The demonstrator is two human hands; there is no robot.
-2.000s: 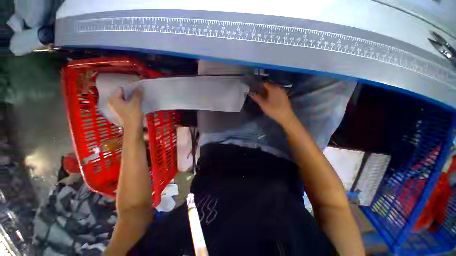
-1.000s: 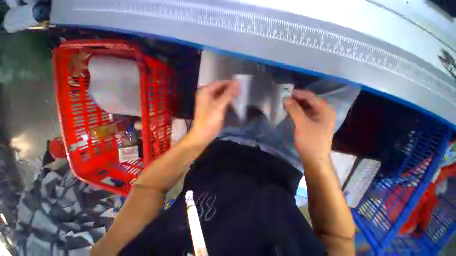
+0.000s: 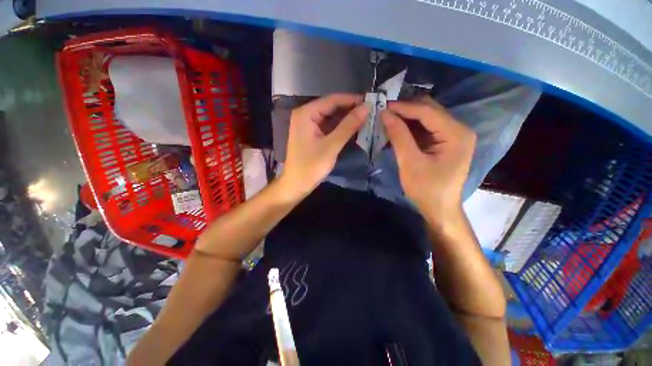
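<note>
A small pale grey cloth piece with pointed ends (image 3: 371,132) is held upright over the lap, just in front of the blue table edge. My left hand (image 3: 322,136) pinches its left side between thumb and fingertips. My right hand (image 3: 427,146) pinches its right side. The fingertips of both hands nearly meet at its top, where a tiny white piece with a dark mark, perhaps a label, shows. Another pale pointed tip shows above the right fingertips. Whether these are one piece or two, I cannot tell.
A red basket (image 3: 182,129) with a pale grey piece (image 3: 149,100) stands at the left. A blue crate (image 3: 597,279) with red cloth is at the right. The table edge with its ruler (image 3: 515,23) crosses the top. Dark and grey cloth scraps lie lower left. A thin white stick (image 3: 281,314) juts up at bottom centre.
The long pale strip went from my left hand, and a pale piece lies in the basket. My hands, apart a second ago with a small piece each, have come together.
</note>
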